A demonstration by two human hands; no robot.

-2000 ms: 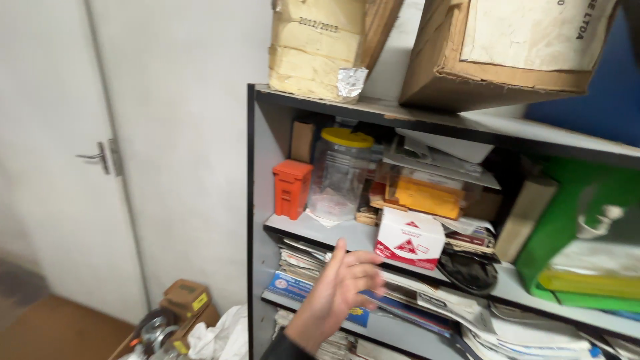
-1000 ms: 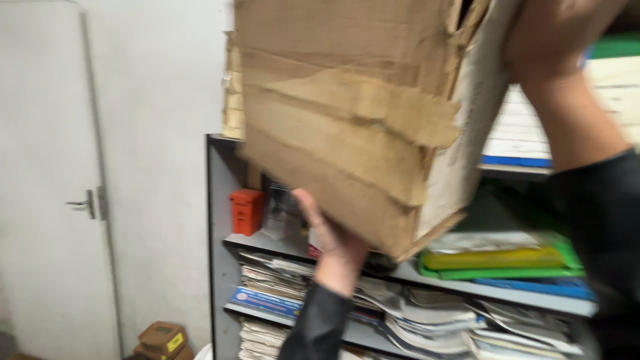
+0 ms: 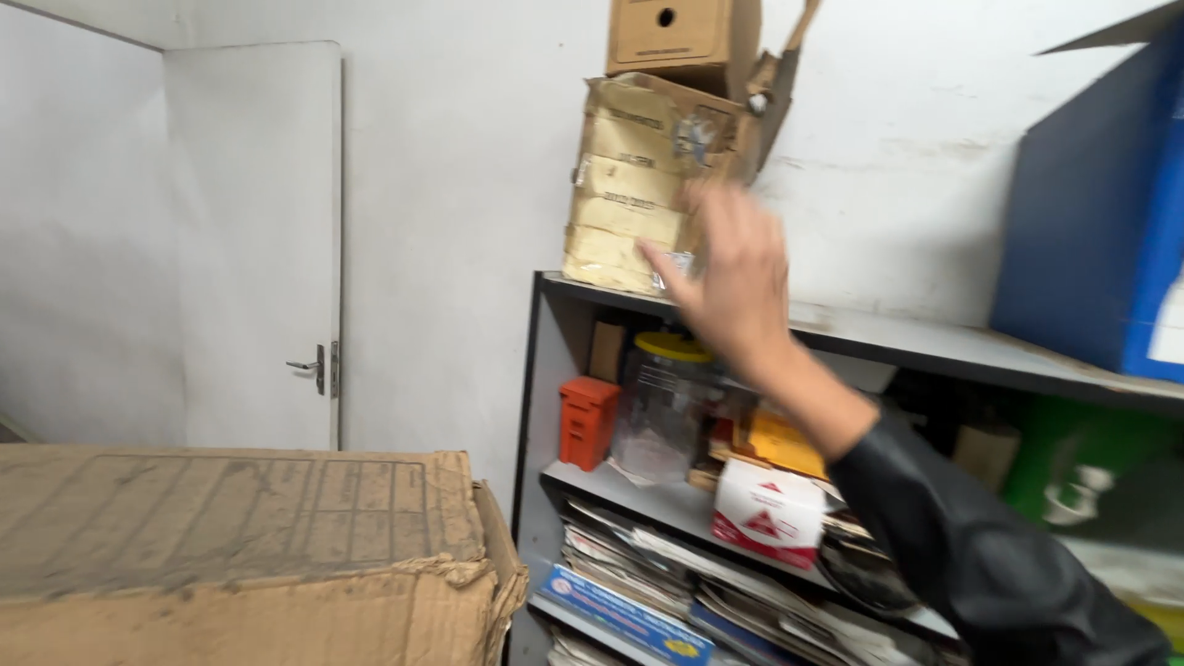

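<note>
My right hand [image 3: 740, 273], in a black sleeve, is raised with fingers apart in front of the shelf top, near a worn box with yellowed paper on its face [image 3: 624, 190]. It holds nothing. A brown cardboard box [image 3: 689, 37] sits on top of that worn box. At the lower left, a large battered cardboard box [image 3: 231, 527] with a torn corner is close to the camera. My left hand is not visible; whether it supports this large box cannot be told.
The grey shelf unit [image 3: 906, 356] has black edges. A blue box [image 3: 1082, 203] stands on its top at right. Below are an orange bin-shaped container [image 3: 588, 423], a clear jar with a yellow lid [image 3: 661, 407], a white and red box [image 3: 770, 513] and stacked papers [image 3: 629, 564]. A white door [image 3: 254, 240] is at left.
The large cardboard box, between both hands one second ago, has moved to the lower left. My right hand has come off it and is by the worn box on the shelf top.
</note>
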